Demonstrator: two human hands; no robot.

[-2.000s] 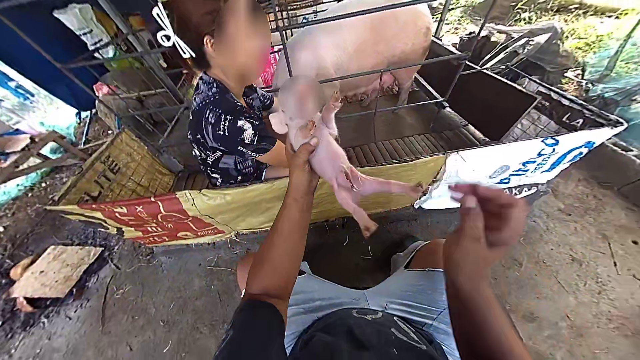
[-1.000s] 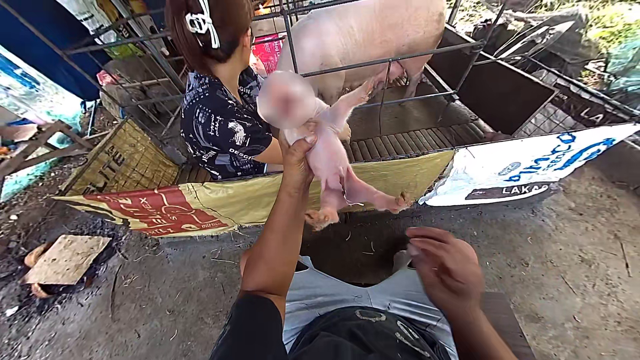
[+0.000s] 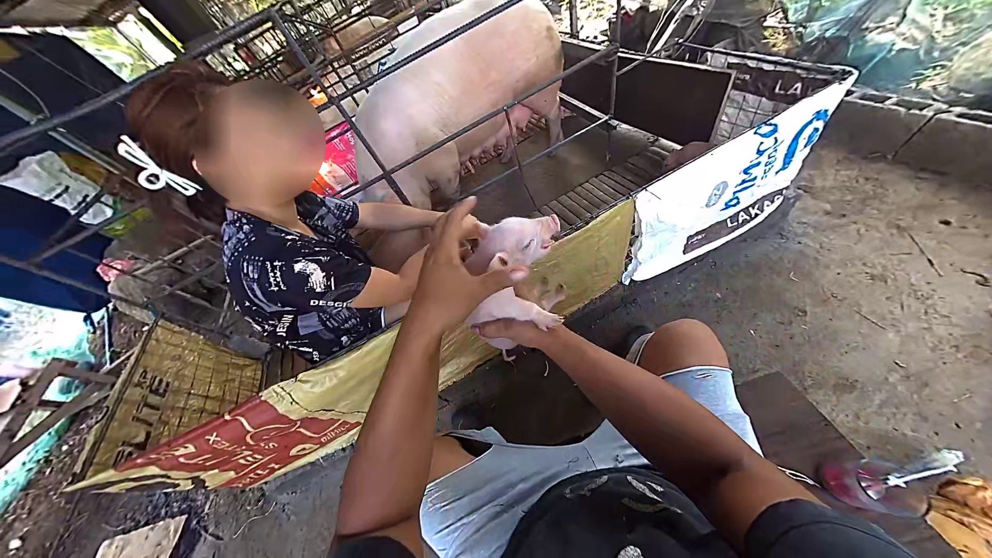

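A pink piglet [image 3: 515, 244] is over the yellow feed-sack edge of the pen, its head turned to the right. My right hand [image 3: 515, 332] holds it from below, around the belly, with a foreleg across the wrist. My left hand [image 3: 457, 271] is raised beside the piglet's head and neck, fingers spread; whether it touches the skin cannot be told. A person [image 3: 302, 271] in a dark patterned shirt sits inside the pen, arms reaching toward the piglet behind my left hand; their hands are mostly hidden.
A large sow [image 3: 465, 85] stands behind metal bars [image 3: 457, 112] on a slatted floor [image 3: 612, 186]. A feed-sack barrier [image 3: 597, 256] runs between me and the pen. A clear container with red contents [image 3: 860, 484] and a syringe [image 3: 926, 468] lie on a board [image 3: 798, 426] at my right.
The piglet hung from my left hand before; now my right hand supports it from below and my left hand has spread. The person in the pen has turned and reaches toward it.
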